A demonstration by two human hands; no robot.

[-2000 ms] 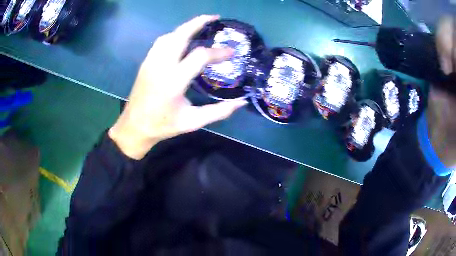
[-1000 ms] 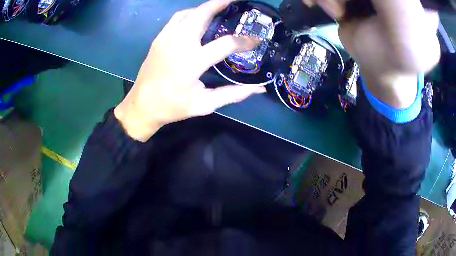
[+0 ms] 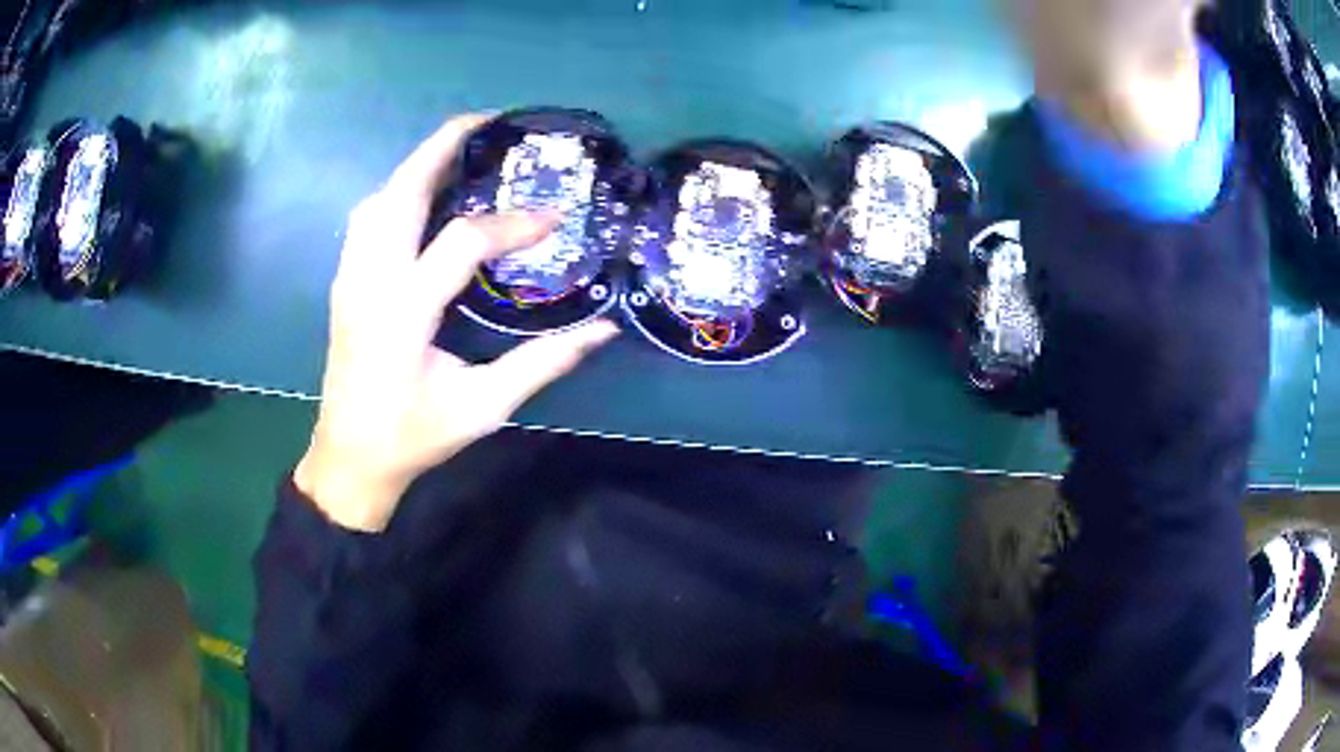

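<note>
My left hand (image 3: 426, 331) holds the leftmost black round housing (image 3: 598, 279) of a row on the green bench, fingers around its rim and one fingertip on its pale circuit board (image 3: 541, 184). A second housing (image 3: 723, 257) touches it on the right, with thin coloured wires at its board's lower edge. A third housing (image 3: 894, 206) and a fourth (image 3: 1005, 316) stand further right, the fourth partly behind my sleeve. My right hand (image 3: 1117, 66) is blurred and cut off by the top edge; its fingers and anything in them are hidden.
More black units (image 3: 85, 213) stand on the green bench (image 3: 294, 206) at the left. Others (image 3: 1301, 147) show at the far right. Cardboard (image 3: 88, 632) and blue stool parts (image 3: 919, 624) are below the bench edge. White rings (image 3: 1286, 632) lie at the lower right.
My right hand, near the held unit a second ago, has moved up and away to the top edge. The dark screwdriver-like tool is out of view. My left hand stays on its housing while the view shifts.
</note>
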